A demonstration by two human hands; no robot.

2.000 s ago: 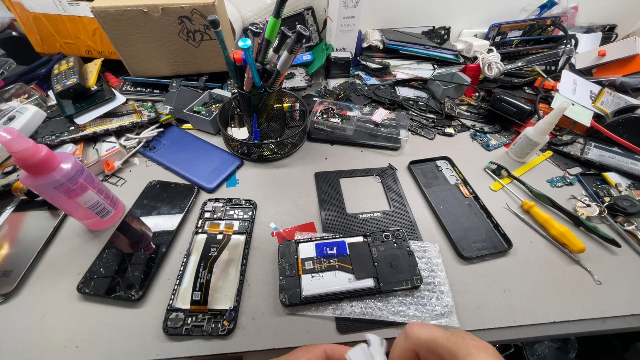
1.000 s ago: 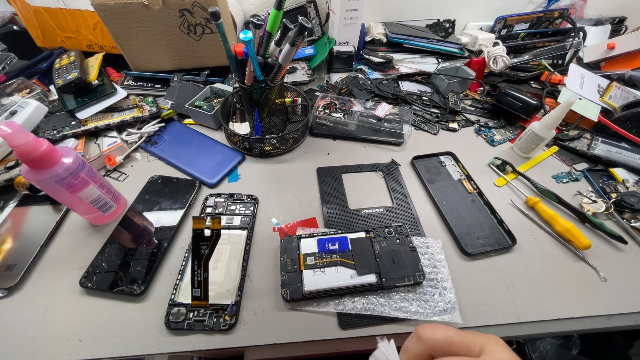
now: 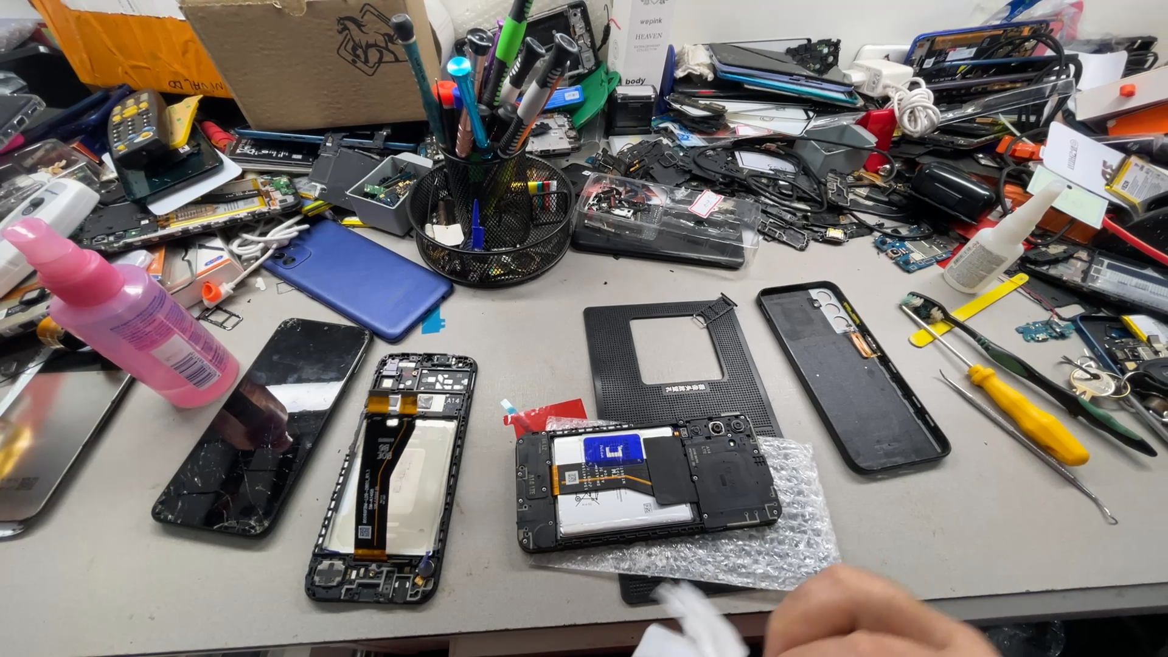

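Observation:
My right hand (image 3: 867, 611) is at the bottom edge, fingers curled, partly cut off; its grip is hidden. Close to its left is a blurred white tissue or cloth (image 3: 689, 625). My left hand is out of view. Above the right hand, an opened phone with its battery and cameras showing (image 3: 630, 488) lies across bubble wrap (image 3: 803, 511) and a black textured plate (image 3: 611, 351). Left of it, a phone frame with a black ribbon cable (image 3: 383, 474) lies beside a cracked black phone screen (image 3: 265, 420). To the right is an empty black back cover (image 3: 853, 383).
A pink pump bottle (image 3: 151, 328) and a blue phone cover (image 3: 360, 278) are at left. A mesh pen holder (image 3: 488, 219) stands at the back amid piled phone parts. At right are a yellow-handled screwdriver (image 3: 1031, 415), a metal pick (image 3: 1049, 461), a toothbrush (image 3: 1049, 374) and a white dropper bottle (image 3: 999, 242).
My left hand, at the bottom edge two seconds ago, has left the view. My right hand stays low at the bottom edge, with the white tissue or cloth near it.

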